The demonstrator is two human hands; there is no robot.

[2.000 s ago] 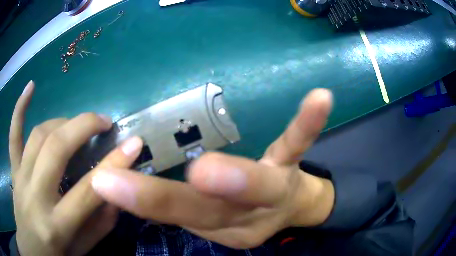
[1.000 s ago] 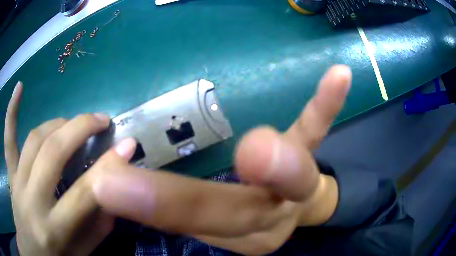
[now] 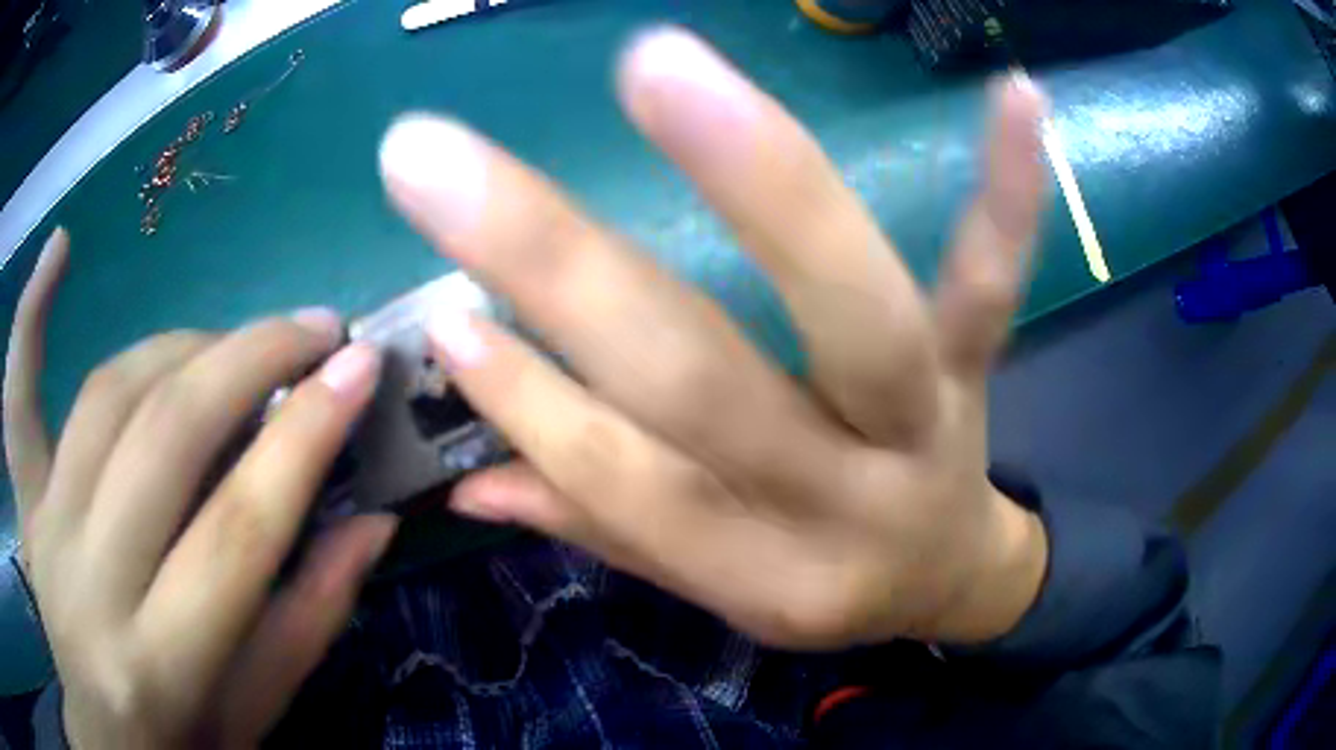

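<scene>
A grey metal fixture bar [image 3: 393,443] is held low over the near edge of the green mat, left of the middle. One dark square opening with a small shiny piece beside it shows between the hands. My left hand [image 3: 191,513] is closed round the bar's left part, its little finger stretched out. My right hand [image 3: 733,396] is blurred. One finger and the thumb are at the bar's right end, the other fingers spread above the mat. The right end of the bar is mostly hidden behind my right fingers.
Loose copper-coloured bits [image 3: 169,169] lie on the green mat [image 3: 337,191] at the upper left. A white slim tool [image 3: 454,12], a yellow-ringed knob [image 3: 847,12] and a dark finned block [image 3: 952,32] are at the top. A yellow line [image 3: 1077,198] and a blue object [image 3: 1245,286] are at the right.
My right hand has moved left and its fingers have come onto the bar's right end, with the others spreading. More of the bar is now covered. The view has shifted slightly.
</scene>
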